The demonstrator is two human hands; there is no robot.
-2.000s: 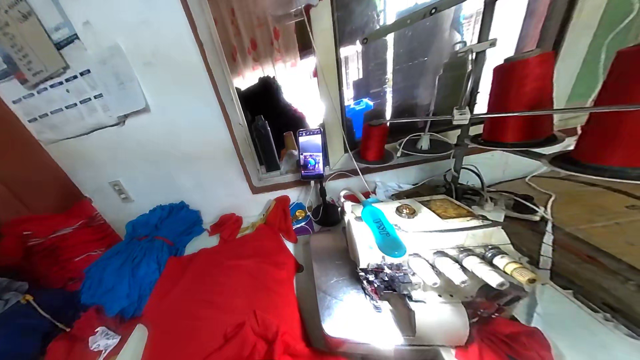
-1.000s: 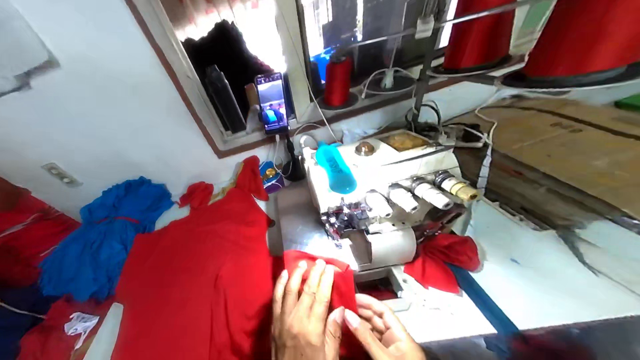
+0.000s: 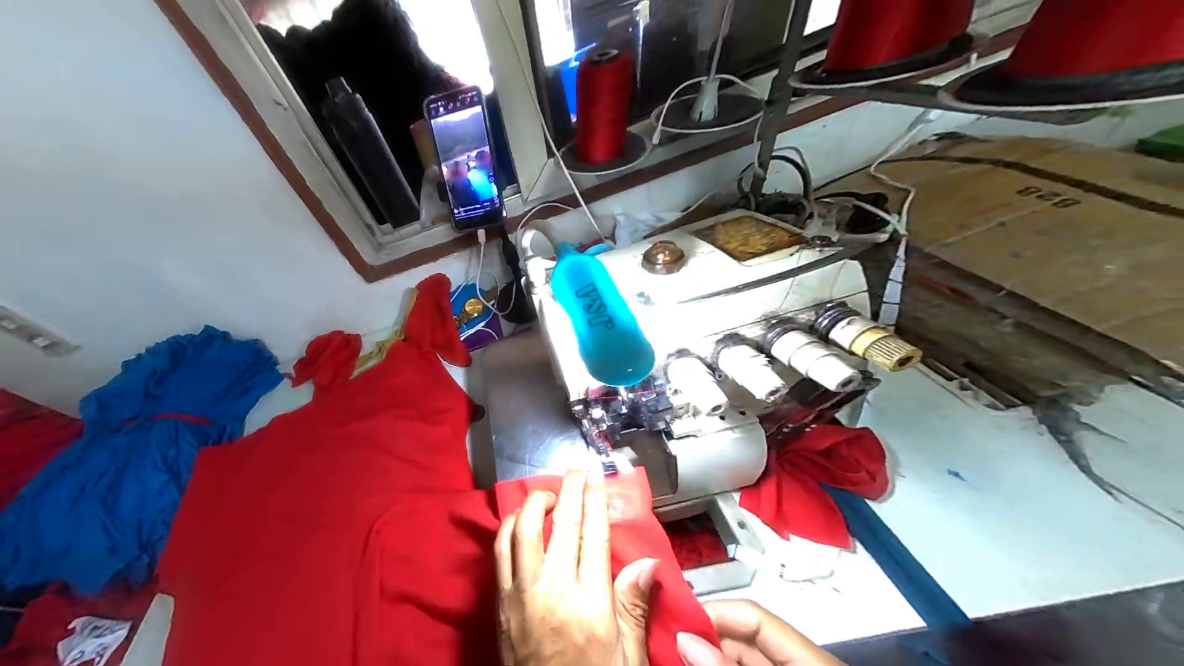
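A piece of red fabric (image 3: 638, 536) lies with its far edge at the presser foot of a white overlock sewing machine (image 3: 712, 296). My left hand (image 3: 564, 583) lies flat on this fabric, fingers pointing at the foot, thumb near the fabric's middle. Lower right, my right hand (image 3: 758, 634) has the fabric's right edge between thumb and fingers; part of this hand is out of frame. A larger red garment (image 3: 305, 518) spreads to the left of the machine. A blue translucent piece (image 3: 601, 319) is fixed over the machine's needle area.
Crumpled blue fabric (image 3: 176, 416) lies at the left. A lit phone (image 3: 464, 157) stands by the window behind the machine. Red thread cones (image 3: 897, 37) sit on a stand above, with a smaller red spool (image 3: 603, 106) on the sill. Red cloth (image 3: 823, 481) lies right of the machine.
Two seconds ago neither hand was in view. Both hands came in with the red fabric, and its far edge has moved up to the presser foot. The view has shifted nearer the machine.
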